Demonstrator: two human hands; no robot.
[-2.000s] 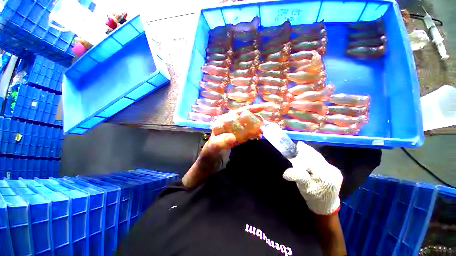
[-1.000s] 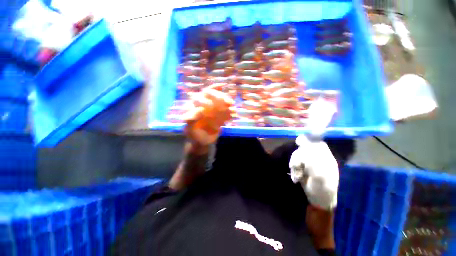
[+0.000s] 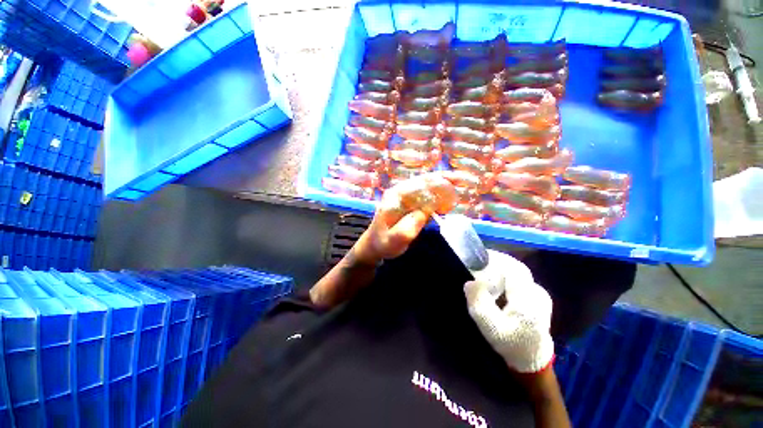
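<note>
My left hand [image 3: 405,219], bare, is closed around an orange, glossy piece [image 3: 431,196] at the front edge of the filled blue tray [image 3: 598,245]; the fingers hide much of the piece. My right hand [image 3: 512,311], in a white knit glove with a red cuff, holds a syringe [image 3: 463,243] with a clear barrel. The syringe's thin tip points up and left and meets or nearly meets the held piece. Fish-shaped pieces [image 3: 524,181], amber-pink and grey, lie in close rows in the tray, with a few darker pieces [image 3: 631,80] at its back right.
An empty-looking blue tray [image 3: 197,107] stands tilted at bench left. Another syringe [image 3: 742,82] and a white translucent thing [image 3: 739,203] lie at bench right. Stacked blue crates stand at left [image 3: 104,334] and right [image 3: 644,359]. Small red and pink items [image 3: 138,55] are at far left.
One second ago the syringe was turned up over the tray, apart from my left hand; now its tip is back at the held piece. The view has also shifted.
</note>
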